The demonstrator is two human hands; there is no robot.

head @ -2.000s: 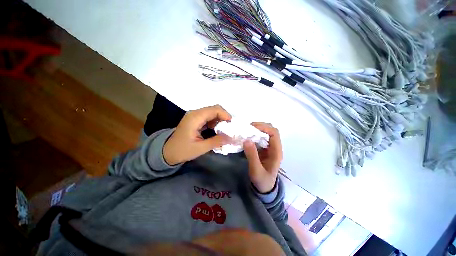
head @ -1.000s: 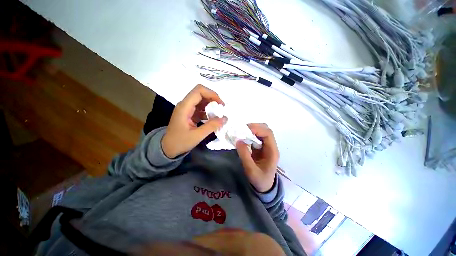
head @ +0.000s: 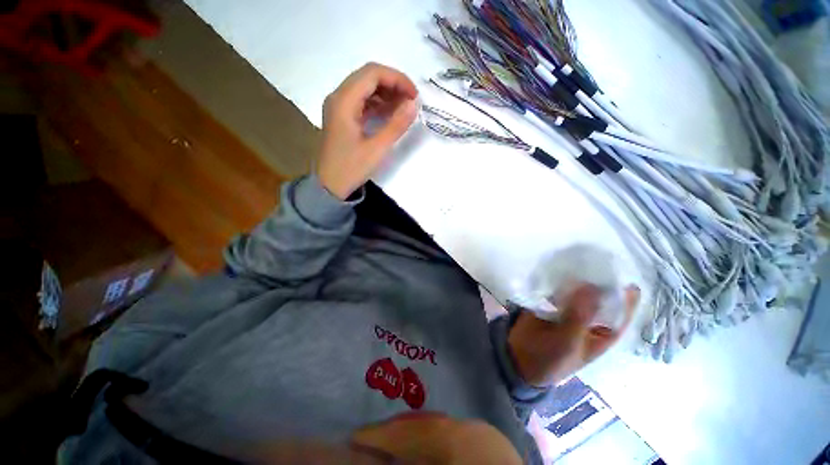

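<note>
My left hand [head: 359, 132] is raised over the table edge, thumb and fingertips together beside the thin coloured wires [head: 478, 132] of one cable. Whether something tiny is between the fingertips I cannot tell. My right hand [head: 560, 341] is blurred at the lower right and holds a crumpled, whitish, partly see-through wad [head: 582, 272], tissue or soft bag. The two hands are far apart.
Grey-white multi-core cables [head: 673, 195] with black sleeves [head: 582, 127] lie bundled on the white table [head: 455, 204], coloured wires at upper middle, pale plugs at right. A red stool [head: 82, 32] and a box [head: 118, 286] are at left.
My hands have separated. The left moved up towards the wire ends; the right moved right and down, taking the white wad. The view has shifted, so the cables sit further right.
</note>
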